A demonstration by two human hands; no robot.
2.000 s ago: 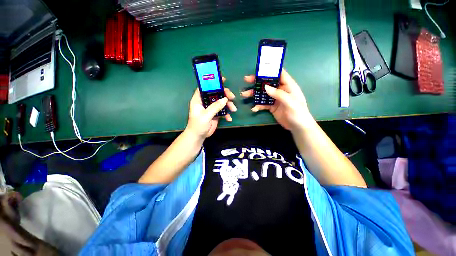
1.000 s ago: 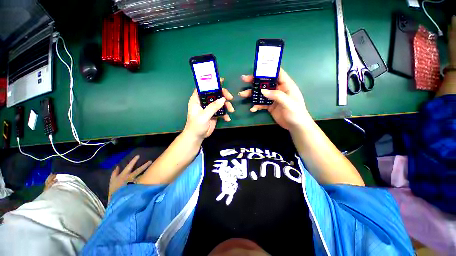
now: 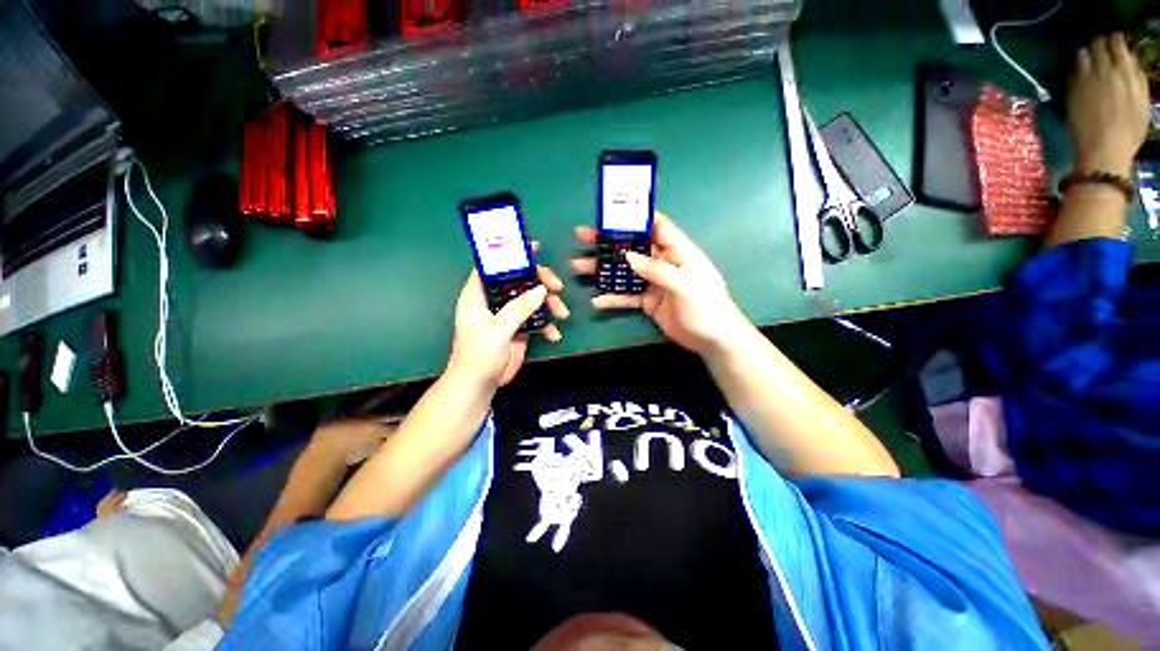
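Note:
My left hand (image 3: 494, 318) holds a keypad phone (image 3: 499, 242) upright, screen facing me. Its screen is lit white with a small pinkish mark, and my thumb lies on the keys. My right hand (image 3: 674, 282) holds a second keypad phone (image 3: 626, 204), a little higher and to the right. Its screen is also lit white, and my thumb is on its keys near the red accents. The two phones are apart, above the green bench mat near its front edge.
Behind the phones stand stacked clear trays (image 3: 534, 70) with red phones. Left are red phones in a group (image 3: 286, 168), a mouse (image 3: 214, 221), a laptop (image 3: 57, 242) and cabled phones. Right are a steel ruler (image 3: 800, 178), scissors (image 3: 840, 210), a red pouch (image 3: 1011, 165) and another person's arm (image 3: 1104, 140).
The view has shifted, showing more of the tray stack. The left phone's screen has gone from blue to white. A neighbour's hand and arm have come in at the right, another's arm at the lower left.

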